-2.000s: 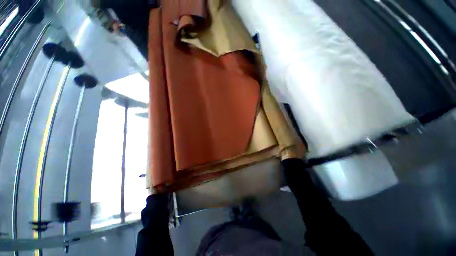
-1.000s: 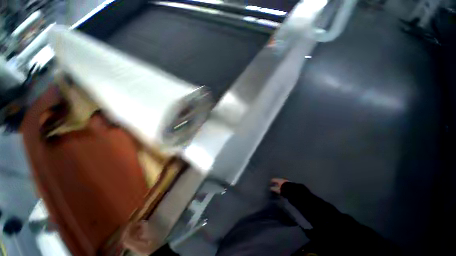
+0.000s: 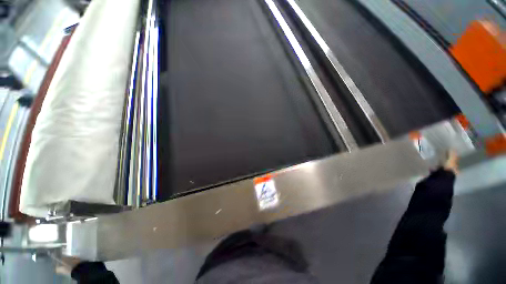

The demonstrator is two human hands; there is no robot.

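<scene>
The brushed-steel end cover plate (image 3: pixel 188 219) runs across the front, with a small orange-topped warning label (image 3: pixel 266 193). My right hand (image 3: pixel 450 162) is at the plate's right end, beside another label (image 3: pixel 427 145); it is small and blurred, and its grip cannot be told. My left hand (image 3: pixel 66 263) is low at the left, by the plate's left end, blurred and partly hidden by the sleeve. The black conveyor cutting bed (image 3: pixel 233 100) lies beyond the plate.
The white material roll (image 3: pixel 83 111) lies at the left, with shiny feed bars (image 3: pixel 145 111) beside it. A strip of the orange-brown sheet (image 3: pixel 34 119) shows behind the roll. Two metal bars (image 3: pixel 319 89) cross the bed. The orange cutting head (image 3: pixel 481 54) is at the upper right.
The view has swung from the folded orange-brown bundle to the cutting bed. My hands have left the bundle. My right hand is now at the plate's right end, my left low at the left.
</scene>
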